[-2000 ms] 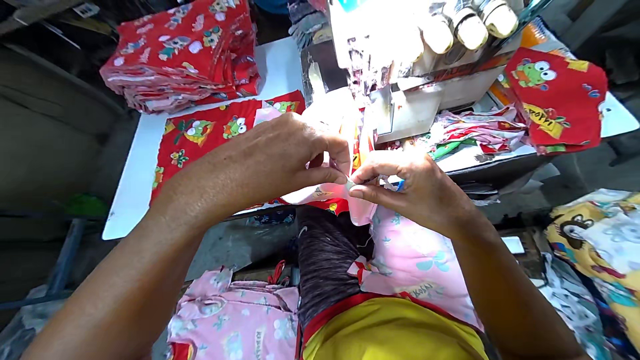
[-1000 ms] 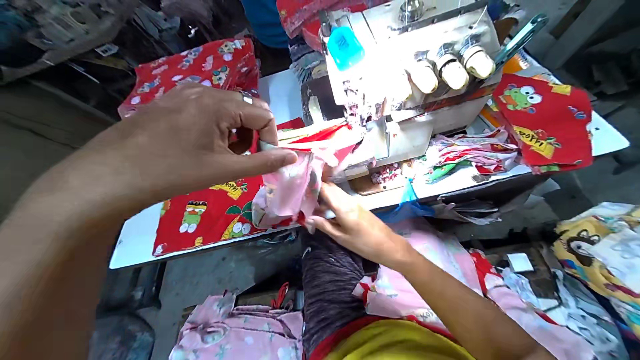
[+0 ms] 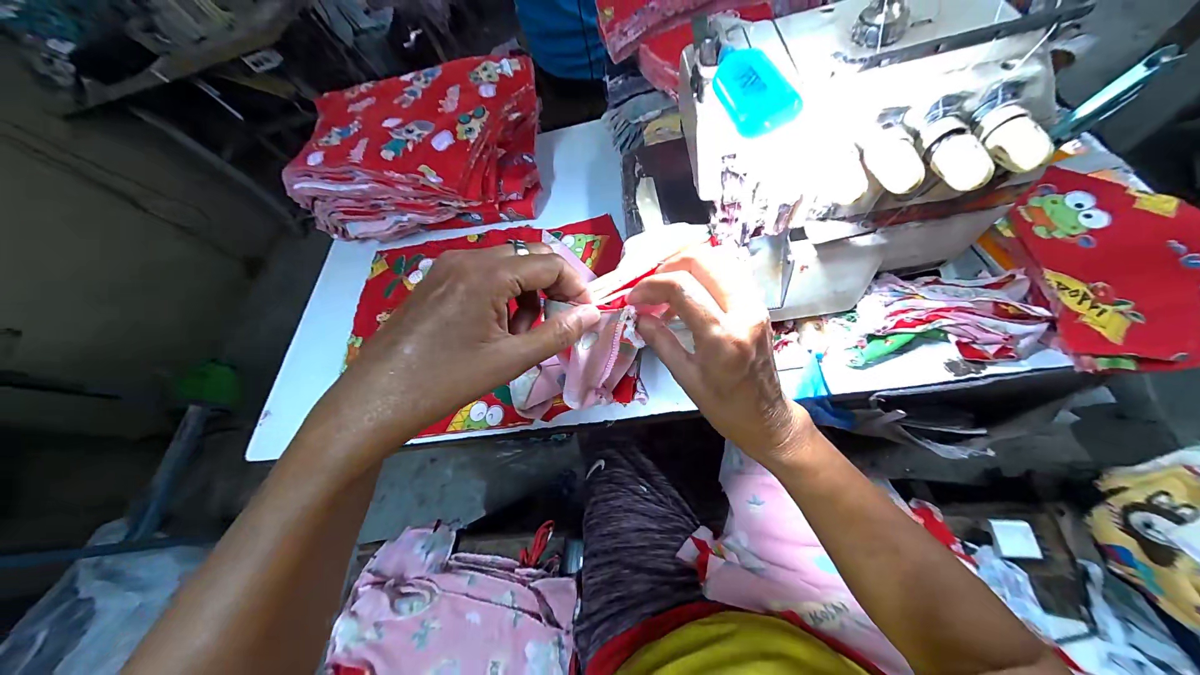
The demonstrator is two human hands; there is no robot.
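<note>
A pink printed fabric piece with red trim (image 3: 595,361) hangs between my two hands, just left of the needle area of a white overlock sewing machine (image 3: 844,122). My left hand (image 3: 478,319), with a ring on one finger, pinches its upper edge between thumb and forefinger. From the right, my right hand (image 3: 708,337) grips the red-trimmed edge with thumb and fingertips. Behind my left hand, a red printed fabric piece (image 3: 403,272) lies flat on the white table (image 3: 309,347). Glare hides much of the machine's front.
A stack of red printed fabric (image 3: 412,141) stands at the table's back left. Fabric scraps (image 3: 947,314) and red pieces (image 3: 1116,272) lie right of the machine. Pink fabric pieces (image 3: 459,600) are beside my leg; more pink cloth (image 3: 778,534) covers my lap.
My right hand has moved up from the lower end of the pink piece to its top edge, beside my left hand. The cloth now hangs below both hands.
</note>
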